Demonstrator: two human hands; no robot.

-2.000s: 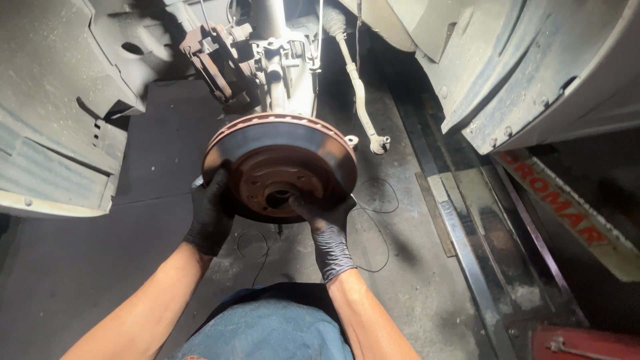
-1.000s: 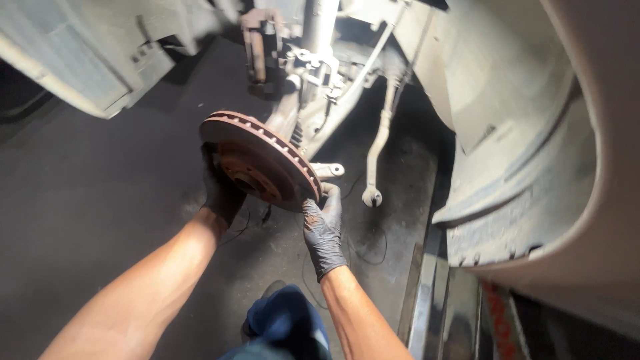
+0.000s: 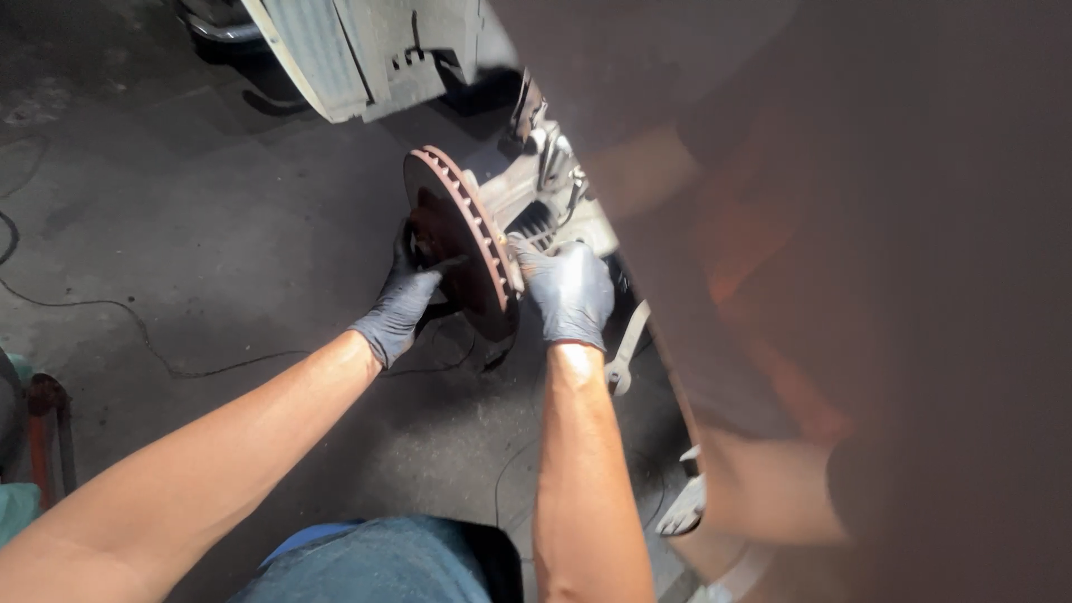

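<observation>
A vented brake disc with a rusty rim stands nearly edge-on at the steering knuckle, in the middle of the head view. My left hand, in a dark nitrile glove, lies against the disc's outer face near its hub part, thumb spread over it; some of its fingers are hidden. On the far side of the rim, my right hand, gloved too, has its fingertips behind the disc's edge by the knuckle. Whether those fingers grip anything cannot be made out. A tie rod hangs just right of my right wrist.
A glossy car body panel fills the right side, close to my right arm. The wheel-arch liner is at the top. A thin cable runs over the floor on the left, near a red metal part at the left edge.
The view has swung a lot, and the body panel now covers the right side. The disc appears more edge-on. My right hand has moved from the disc's front face to behind its edge.
</observation>
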